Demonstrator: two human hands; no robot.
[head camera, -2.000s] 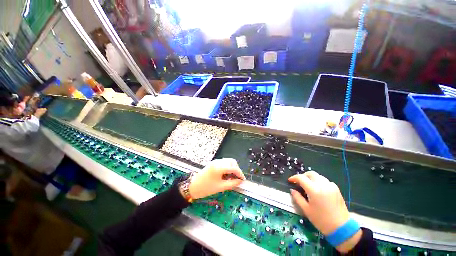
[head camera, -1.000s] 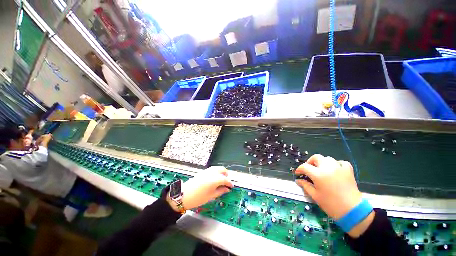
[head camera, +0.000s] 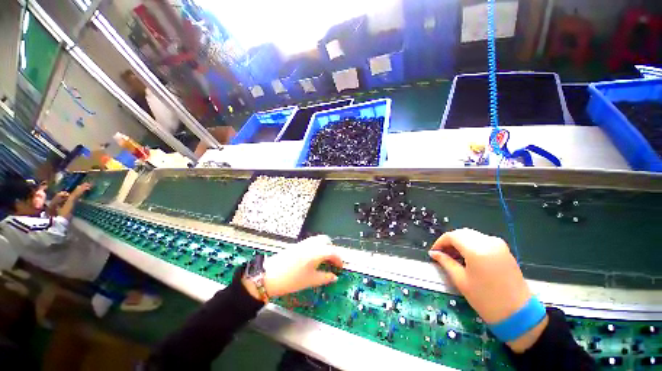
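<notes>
Green circuit boards dotted with small parts lie in a row nearest me. My left hand is over the boards' back edge, thumb and fingertips close together; whether it holds a part cannot be seen. My right hand is over the metal rail, fingers curled, at the near right edge of a loose pile of small black parts with pale ends; what is between its fingertips is too small to tell. A dark tray of cream-white pieces lies left of the pile.
A blue bin of black parts, black trays and another blue bin stand on the white shelf. A blue coiled cord hangs at the right. A few black parts lie farther right. A person works at far left.
The row of boards has shifted a little in view. My left hand's fingertips have moved slightly up and right. My right hand has shifted slightly and stays beside the black pile.
</notes>
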